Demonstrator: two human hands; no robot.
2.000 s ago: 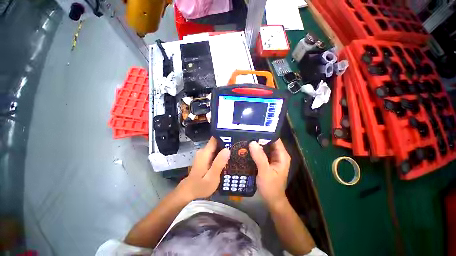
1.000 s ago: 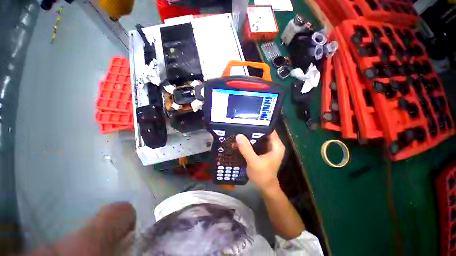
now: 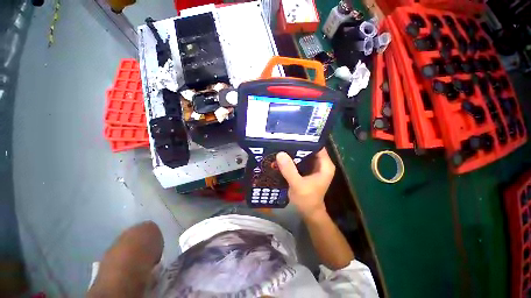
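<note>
My right hand (image 3: 308, 183) holds the black handheld controller (image 3: 268, 183) by its lower right side, thumb over the buttons. The controller has a lit screen, an orange loop on top and white number keys below. A blurred shape at the lower left, apparently my left hand (image 3: 133, 253), is close to the camera and off the controller; its fingers cannot be made out. Behind the controller, the fixture (image 3: 205, 103) with a black and copper-brown centre and cream-white scraps sits on the white machine base (image 3: 201, 174). The controller hides part of the base's right side.
A long black housing (image 3: 169, 137) lies left of the fixture. Red trays (image 3: 127, 107) lie on the floor at left. The green bench (image 3: 407, 233) at right bears a tape roll (image 3: 388, 166), clear cups (image 3: 368, 38), white tissue (image 3: 358, 78) and leaning red trays with black parts (image 3: 460, 87).
My left hand has let go of the controller and moved down and left. My right hand still holds it. The machine base and bench have shifted up and left in view.
</note>
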